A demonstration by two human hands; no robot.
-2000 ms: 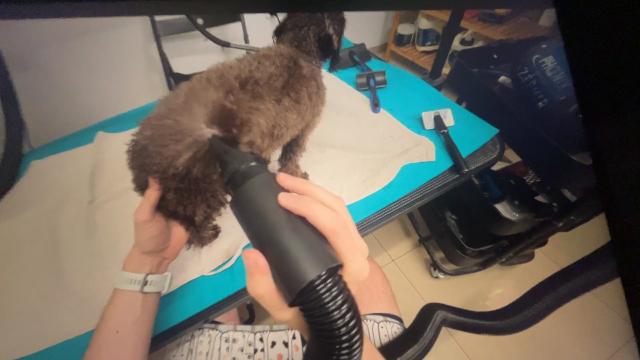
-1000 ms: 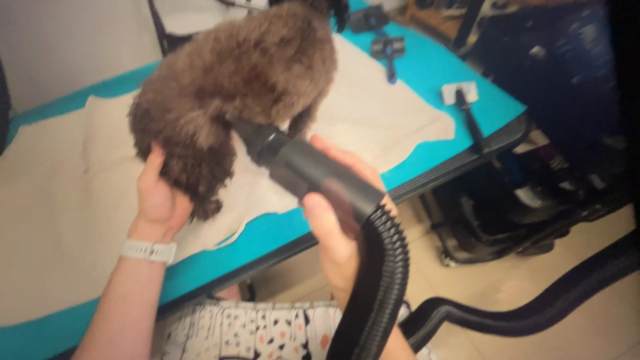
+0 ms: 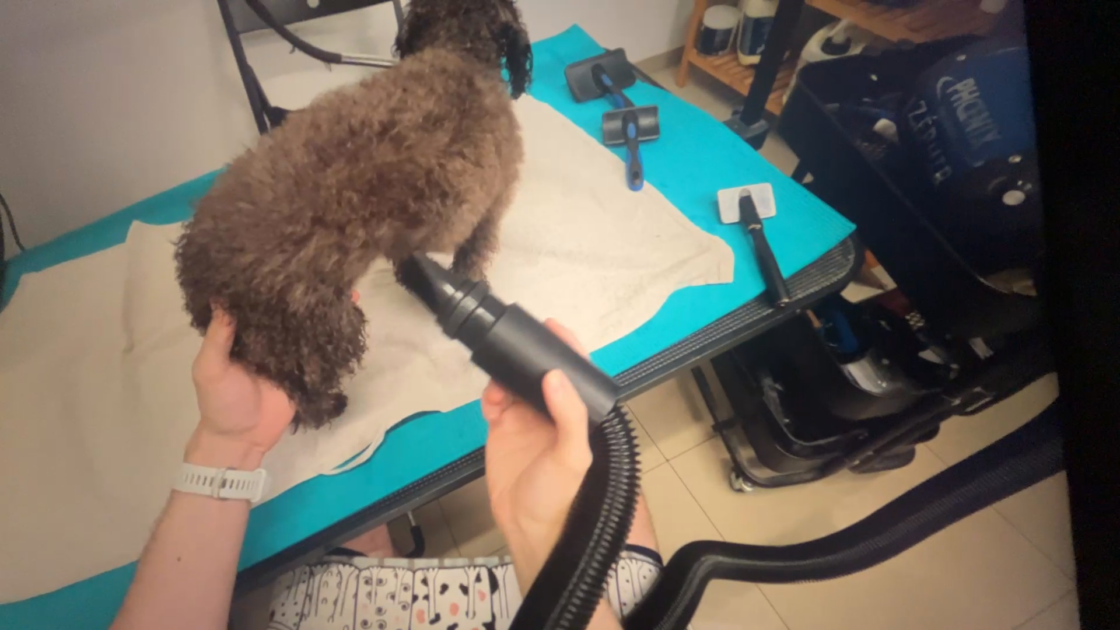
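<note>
A curly brown dog stands on a beige towel laid over a turquoise grooming table. My left hand, with a pale watch strap at the wrist, cups the dog's hind leg from below; some fingers are hidden behind the fur. My right hand is closed around the black handpiece of a pet dryer. The dryer's narrow nozzle points up and left at the dog's belly, in front of the hind leg. A ribbed black hose runs down from the handpiece.
Two slicker brushes lie near the table's far end, and another with a white head near its right corner. A black wheeled cart stands to the right. A thick hose crosses the tiled floor. Behind are a folding chair and wooden shelves.
The dryer nozzle has moved from the dog's hindquarter toward its belly, and the handpiece has tilted more to the left. My left hand still holds the hind leg.
</note>
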